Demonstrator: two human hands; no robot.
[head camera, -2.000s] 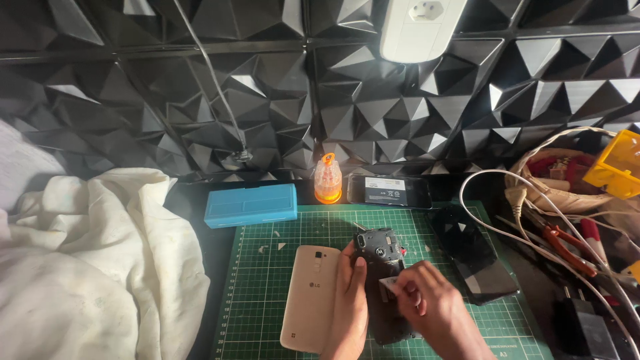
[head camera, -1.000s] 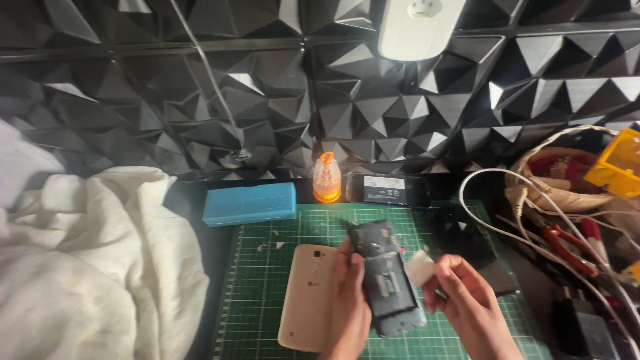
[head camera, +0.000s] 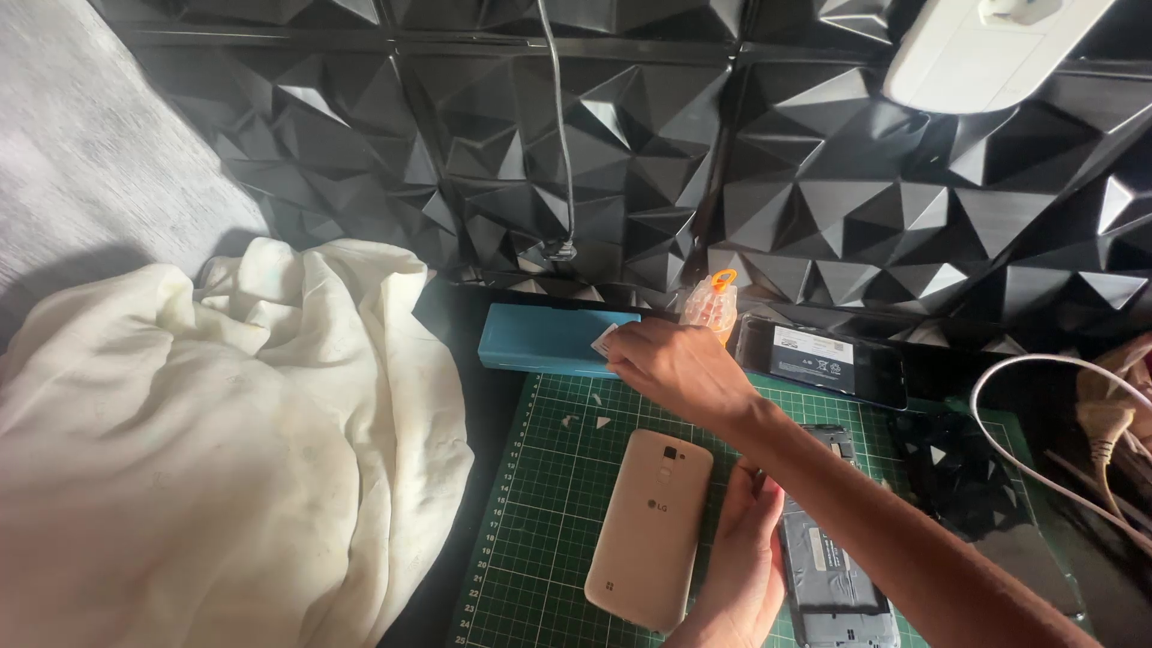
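My right hand (head camera: 684, 369) reaches across to the blue plastic case (head camera: 549, 340), pinching a small white piece (head camera: 606, 339) with print on it over the case's right end. Below, my left hand (head camera: 742, 558) is at the left edge of the opened dark phone body (head camera: 832, 576), its fingers touching or gripping that edge. My right forearm hides part of the phone body. Left of my left hand, a light LG phone back cover (head camera: 650, 531) lies on the green cutting mat (head camera: 531, 540). Small pale scraps (head camera: 602, 422) lie on the mat near the case.
Behind the mat stand a clear container with an orange loop (head camera: 711, 310) and a dark phone with a labelled battery (head camera: 814, 355). A dark glossy panel (head camera: 963, 477) and a white cable (head camera: 999, 369) are at the right, white cloth (head camera: 225, 468) at the left.
My right hand has moved from beside the phone body, up and left to the blue case, with the white piece. The view has shifted left. My left hand remains at the phone body.
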